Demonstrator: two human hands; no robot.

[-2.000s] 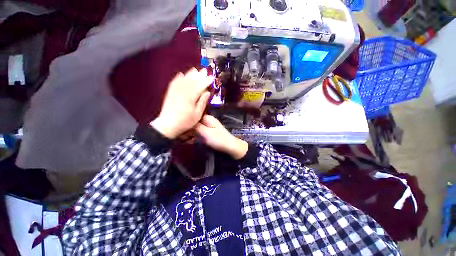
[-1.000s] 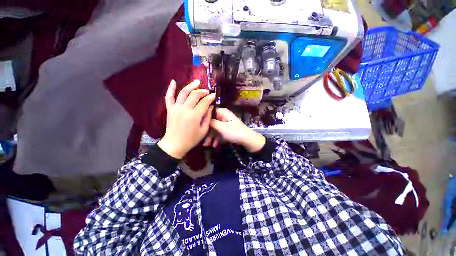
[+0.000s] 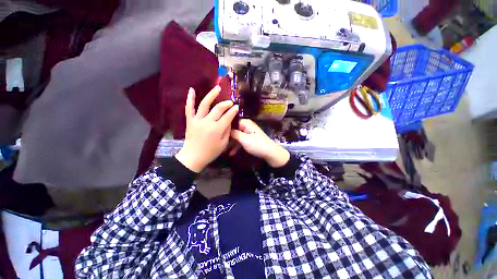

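The maroon fabric piece lies on the table left of the overlock machine, its right edge at the presser foot and needle area. My left hand lies on the fabric with fingers spread, fingertips beside the presser foot. My right hand is just in front of the needle area, its thumb and fingers closed on the near edge of the maroon fabric. The fabric under both hands is partly hidden.
Grey fabric spreads at the left. Red and yellow scissors lie right of the machine on the white table. A blue plastic basket stands further right. A maroon pile with a white strip lies at lower right.
My left hand has slid back from over the needle area and its fingers have spread. The maroon fabric has shifted, with a corner now pointing up at the back. My right hand stays near the needle area.
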